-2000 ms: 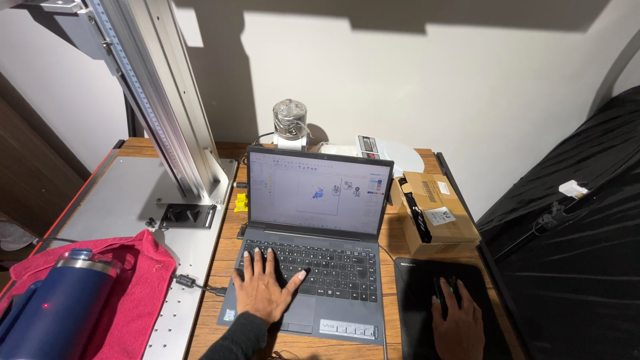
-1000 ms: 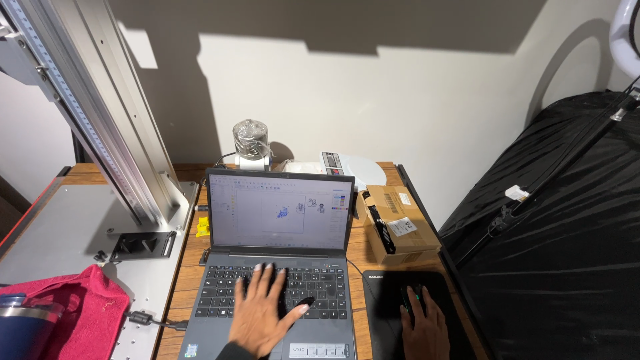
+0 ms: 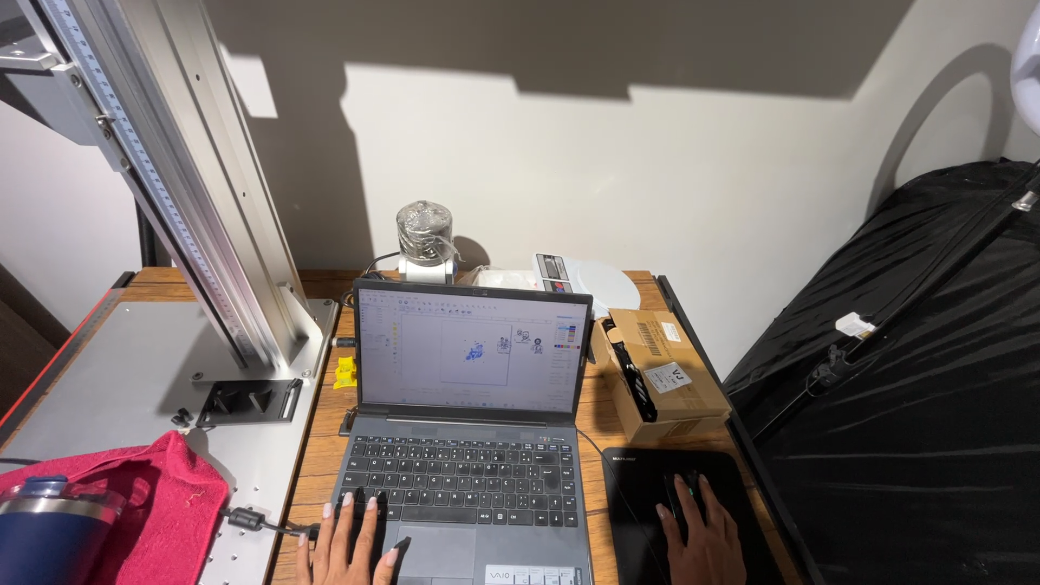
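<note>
An open VAIO laptop (image 3: 475, 349) stands on the wooden table, its screen showing a drawing program with a small blue figure and several black line drawings. My left hand (image 3: 345, 540) rests with spread fingers at the lower left of the keyboard, beside the touchpad (image 3: 439, 552), holding nothing. On a black mouse pad (image 3: 638, 504) to the right, my right hand (image 3: 703, 528) lies over a dark computer mouse (image 3: 681, 496), which is mostly hidden beneath the fingers.
A cardboard box (image 3: 691, 374) sits behind the mouse pad. Beyond the laptop are a kitchen scale (image 3: 601, 280) and a plastic-wrapped device (image 3: 425, 236). At left are a metal column with a ruler (image 3: 187, 187), a pink cloth (image 3: 175, 496) and a blue tumbler (image 3: 49, 532).
My left hand has moved from the middle of the keyboard down to its lower left corner. My right hand stays on the mouse.
</note>
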